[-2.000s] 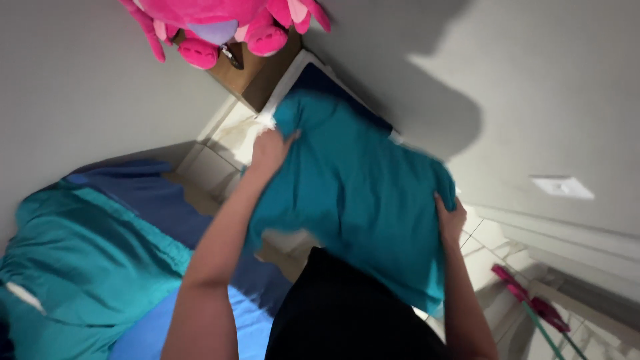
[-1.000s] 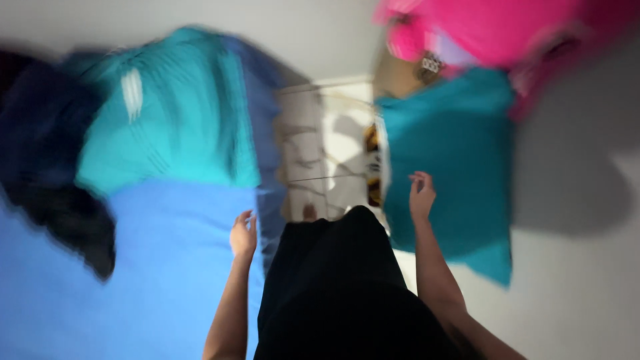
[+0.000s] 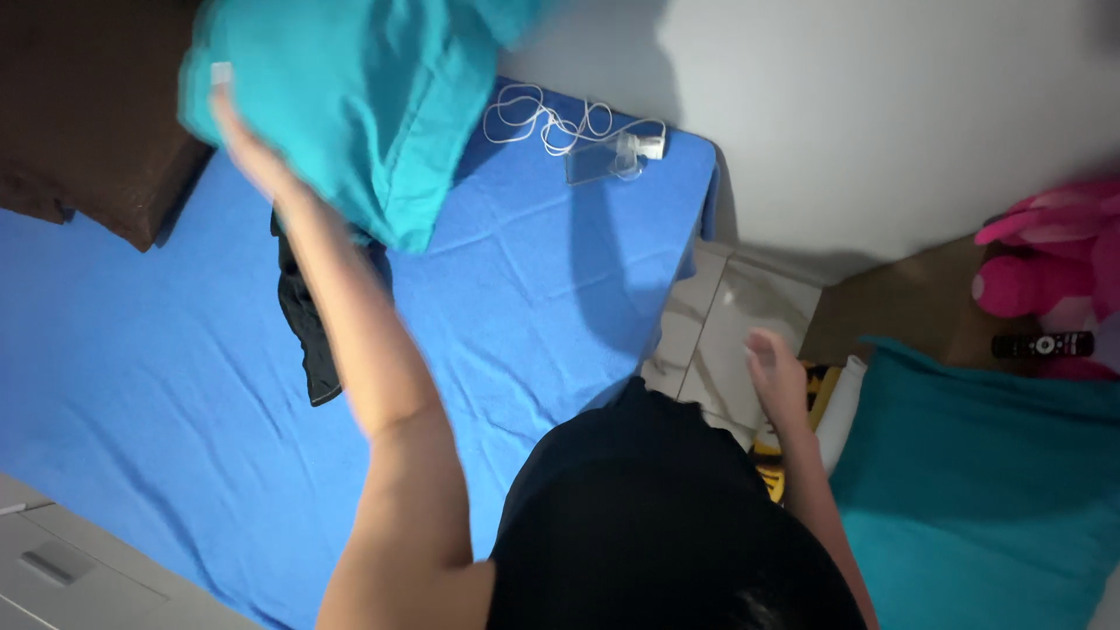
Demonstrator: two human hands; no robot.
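Observation:
My left hand (image 3: 249,153) is stretched out at the upper left against a bright turquoise pillow (image 3: 350,105), which looks lifted and blurred over the blue-sheeted bed (image 3: 542,280). Its fingers are partly lost against the cloth, near a white tag. Under the pillow's lower edge lies a black cloth (image 3: 306,324). Over the floor beside the bed my right hand (image 3: 777,372) holds nothing, its fingers slightly curled. To its right rests a darker teal pillow (image 3: 980,481).
A white cable (image 3: 551,127) with a charger and a clear phone case (image 3: 595,162) lies at the bed's corner. Brown cushions (image 3: 87,114) are at upper left. A pink plush toy (image 3: 1050,262) and a remote (image 3: 1043,345) sit on a wooden surface (image 3: 910,302). White drawers (image 3: 79,560) stand at lower left.
The teal pillow, held in both hands two seconds ago, now lies at the right, let go. My left hand has moved to the turquoise pillow, which has come off the bed's corner. The view has swung.

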